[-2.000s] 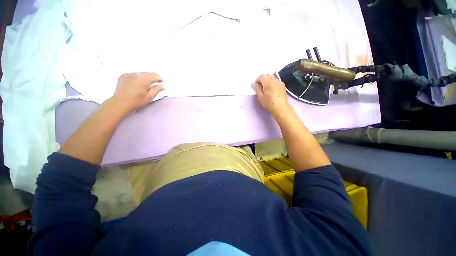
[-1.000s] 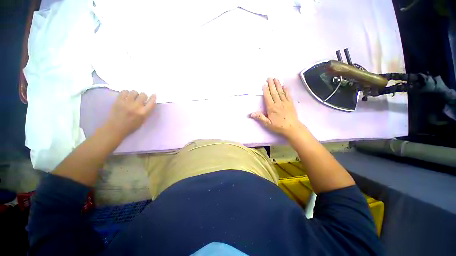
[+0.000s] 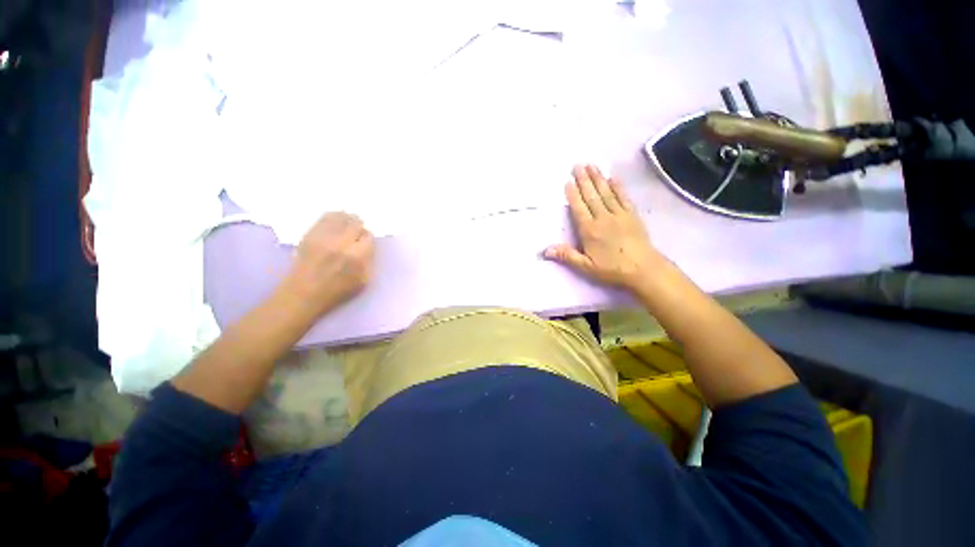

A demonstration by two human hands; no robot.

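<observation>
A white garment panel (image 3: 428,150) lies flat on the lilac table cover (image 3: 449,283), its outline mostly lost in glare. Its near edge shows as a thin dark line between my hands. My left hand (image 3: 337,256) rests at the left part of that edge with its fingers curled; whether it pinches the fabric cannot be told. My right hand (image 3: 612,230) lies flat, palm down, at the right end of the edge, thumb and fingers apart. The steam iron (image 3: 722,171) sits to the right of my right hand, untouched, its brown handle pointing right.
A white heap of pieces (image 3: 150,256) hangs over the left table edge. The iron's black hose (image 3: 877,150) runs off to the right. A grey roll (image 3: 919,291) and dark grey surface (image 3: 855,347) lie at the right. A yellow crate (image 3: 663,401) stands below the table.
My right hand has opened and flattened, and sits farther from the iron than two seconds ago. My left hand has curled in the last second. The whole view has shifted, moving the table rightward.
</observation>
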